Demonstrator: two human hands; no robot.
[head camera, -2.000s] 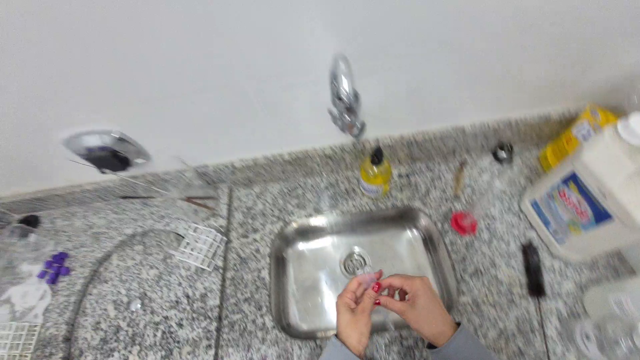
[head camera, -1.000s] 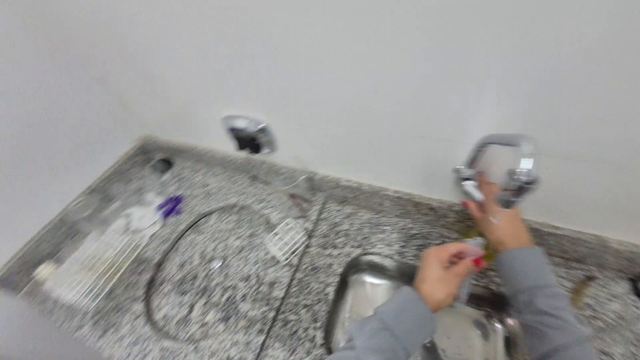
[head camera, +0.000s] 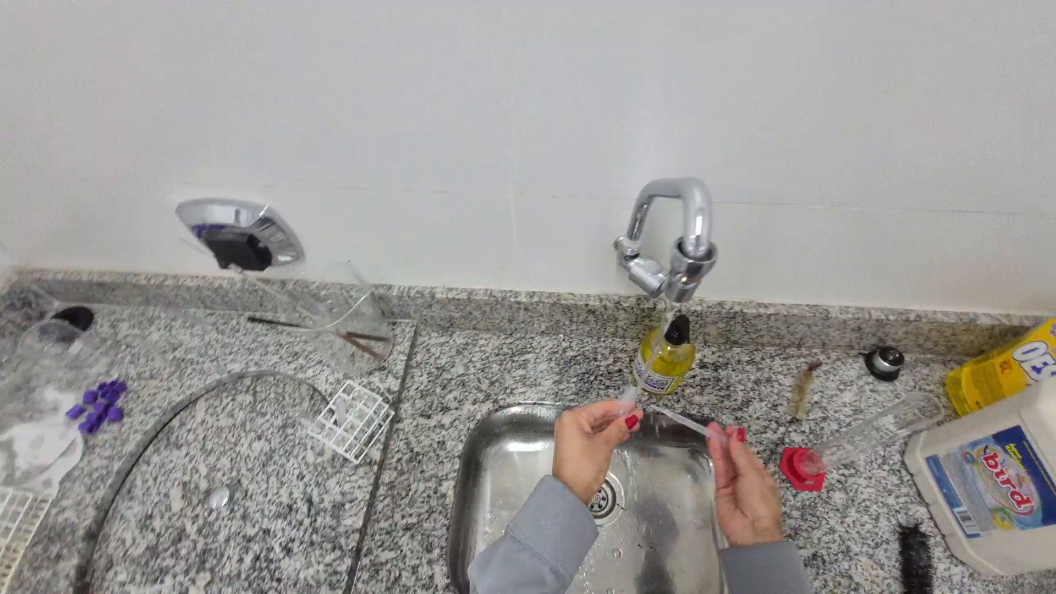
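Note:
My left hand (head camera: 590, 445) pinches a small translucent plastic piece (head camera: 629, 399) over the back of the steel sink (head camera: 503, 437). A thin stream of water falls from the chrome faucet (head camera: 691, 239) toward that piece. In my right hand (head camera: 745, 487) is a slim translucent plastic stem (head camera: 681, 419), its tip pointing left toward the left hand; the two pieces look apart. Behind the hands stands a bottle of yellow liquid (head camera: 667, 363) with a black cap. The drain (head camera: 606, 497) shows between my hands.
Right of the sink lie a clear cylinder with a red hexagonal base (head camera: 802, 469), a small brush (head camera: 802, 390), a black bottle brush (head camera: 915, 559) and a large white jug (head camera: 982, 478). Left are a white wire rack (head camera: 353, 419), a glass funnel-shaped vessel (head camera: 351, 318), a hose and purple caps (head camera: 97, 406).
My right hand has come down from the faucet and moved right of my left hand. Water now runs from the faucet. The view has swung left and back between frames.

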